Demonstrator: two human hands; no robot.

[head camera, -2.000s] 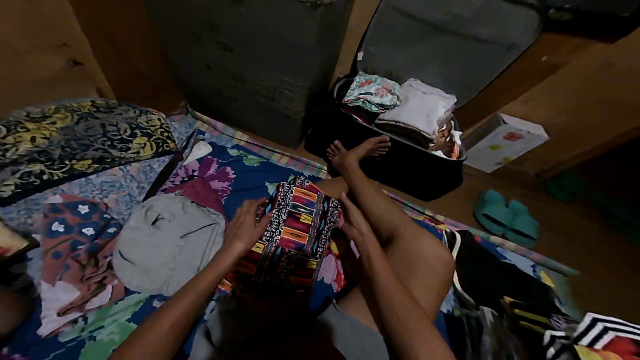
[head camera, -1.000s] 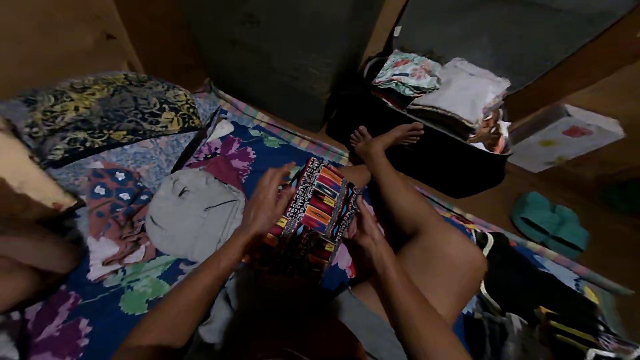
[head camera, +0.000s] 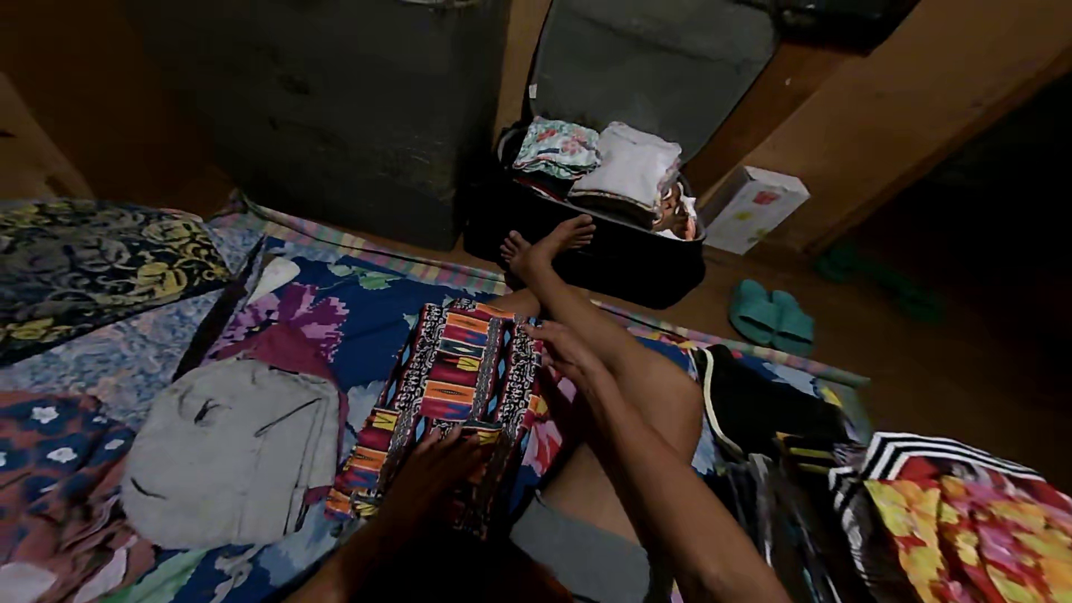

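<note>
A patterned cloth (head camera: 456, 368) in red, orange, black and white, partly folded, lies over my lap and the blue floral sheet. My left hand (head camera: 448, 461) rests on its near part, the fingers dim and partly in shadow. At the cloth's upper right edge is my right hand (head camera: 565, 347), with its fingertips touching the edge; whether they pinch it is unclear. Just left of the cloth lies a grey garment (head camera: 243, 452) on a maroon one (head camera: 285, 347). A rust-coloured floral garment (head camera: 59, 477) is at the far left.
Beyond my feet stands an open black suitcase (head camera: 620, 264) holding folded clothes (head camera: 628, 172). Beside it are a white box (head camera: 754, 209) and green slippers (head camera: 770, 316). Dark clothes (head camera: 770, 398) and a bright floral garment (head camera: 971, 519) lie at the right, a black-and-yellow patterned fabric (head camera: 109, 268) at the left.
My left hand has moved from the cloth's upper left side to its near part. The cloth now spreads wider toward the lower left.
</note>
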